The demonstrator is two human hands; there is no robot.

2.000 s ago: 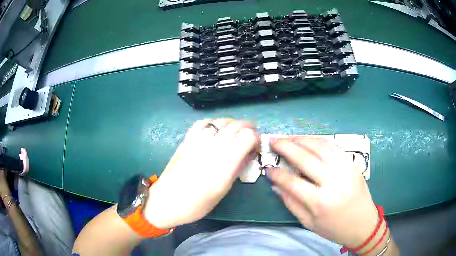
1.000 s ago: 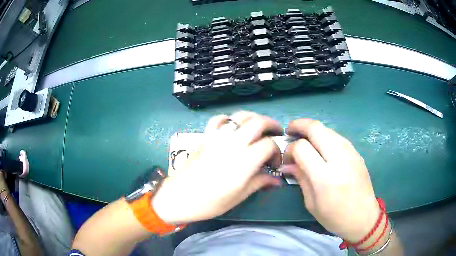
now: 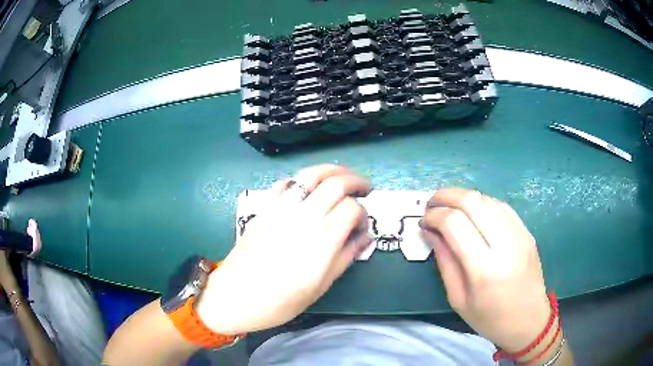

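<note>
A flat silver carrier plate (image 3: 399, 205) lies on the green surface in front of me, its middle showing between my hands. A small dark toothed clip (image 3: 388, 244) sits in a notch on its near edge. My left hand (image 3: 308, 236) lies over the plate's left part, fingertips bent down at the plate; a dark ring shape shows at its left end. My right hand (image 3: 476, 250) has its fingers bent together at the plate's right part and covers that end. Whether the fingertips pinch a small part is hidden.
A large dark stack of carriers (image 3: 369, 78) stands behind my hands across a white rail (image 3: 165, 84). Thin silver tweezers (image 3: 591, 141) lie at right. A black knob (image 3: 38, 146) sits on a white machine plate at left. Another person's arm (image 3: 28, 314) shows at lower left.
My hands have moved apart, uncovering the plate's middle and the clip. Since the oldest frame the plate has shifted left between my hands. The stack appears slightly further left in view.
</note>
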